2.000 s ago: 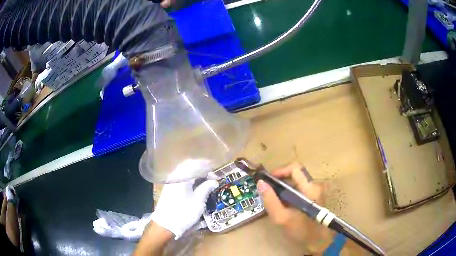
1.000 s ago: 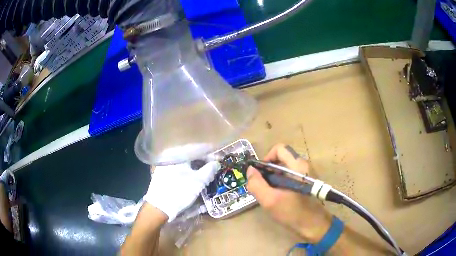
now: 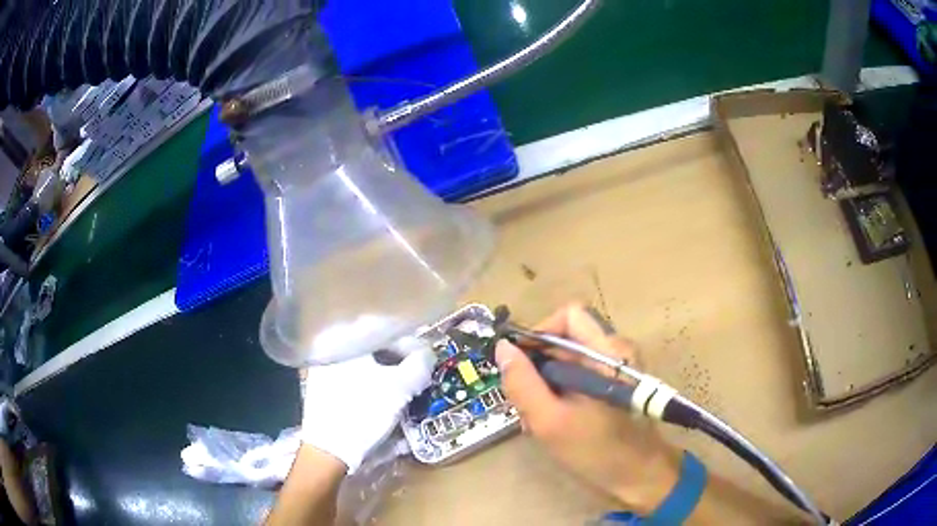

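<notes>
A white plastic housing [image 3: 464, 445] lies open on the cardboard sheet, with a green circuit board [image 3: 462, 382] inside that carries yellow, blue and black parts. My left hand [image 3: 362, 406], in a white glove, holds the housing at its left side; its fingertips are partly behind the hood's rim. My bare right hand [image 3: 575, 396] grips the black soldering iron [image 3: 591, 378]. The iron's tip end is over the upper right part of the board; whether it touches cannot be told. A blue wrist strap [image 3: 682, 491] is on my right wrist.
A clear fume hood [image 3: 360, 247] on a black ribbed hose [image 3: 134, 46] hangs just above the housing. A metal gooseneck [image 3: 483, 77] runs to the upper right. A cardboard tray [image 3: 765, 241] with a dark iron stand [image 3: 851, 154] is at right. A crumpled clear bag [image 3: 238, 455] lies left. Another person's arm shows at far left.
Since the first frame, the iron has swung to a flatter angle and its tip end has moved from the housing's top edge onto the board area. The whole view has shifted slightly.
</notes>
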